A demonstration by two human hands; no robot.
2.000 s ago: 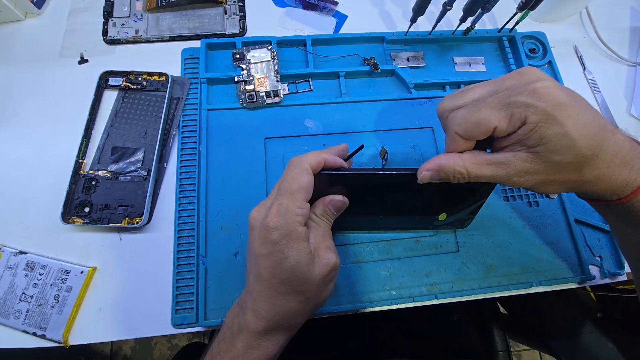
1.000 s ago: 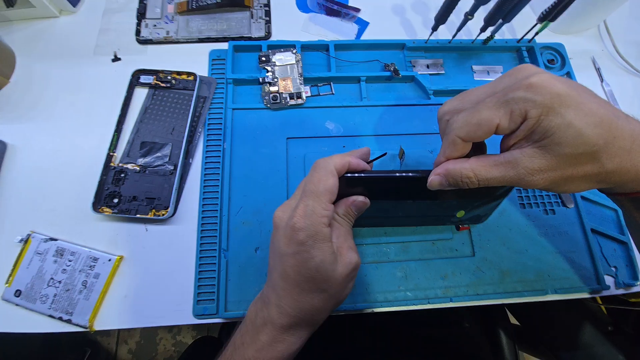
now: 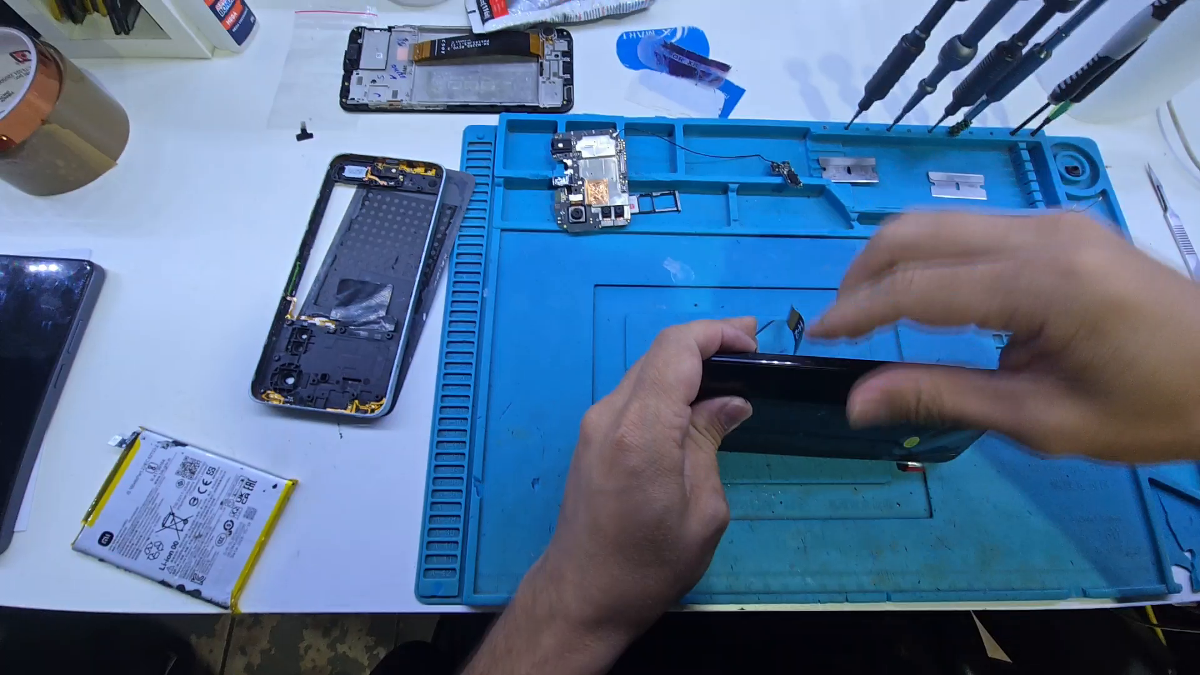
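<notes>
My left hand (image 3: 647,459) grips the left end of a dark glossy phone screen assembly (image 3: 797,412), tilted on its long edge above the blue silicone repair mat (image 3: 544,375). A small flex cable (image 3: 796,324) sticks up behind its top edge. Blurred, my right hand (image 3: 1022,337) is at the right part of the screen, fingers behind the upper edge and thumb in front, spread apart; whether it touches is unclear. A phone logic board (image 3: 592,180) and a small part on a thin cable (image 3: 786,173) lie in the mat's upper trays.
Left of the mat lie a phone mid-frame (image 3: 375,253), a battery (image 3: 187,516) and another phone (image 3: 37,375). Behind are a phone chassis (image 3: 459,84), a tape roll (image 3: 61,122) and several screwdrivers (image 3: 956,56). Metal blades (image 3: 956,185) lie in the trays; a scalpel (image 3: 1172,220) is at right.
My right fingers, earlier closed on the screen's upper edge, have spread apart. My left hand keeps its hold on the screen. The view has shifted somewhat.
</notes>
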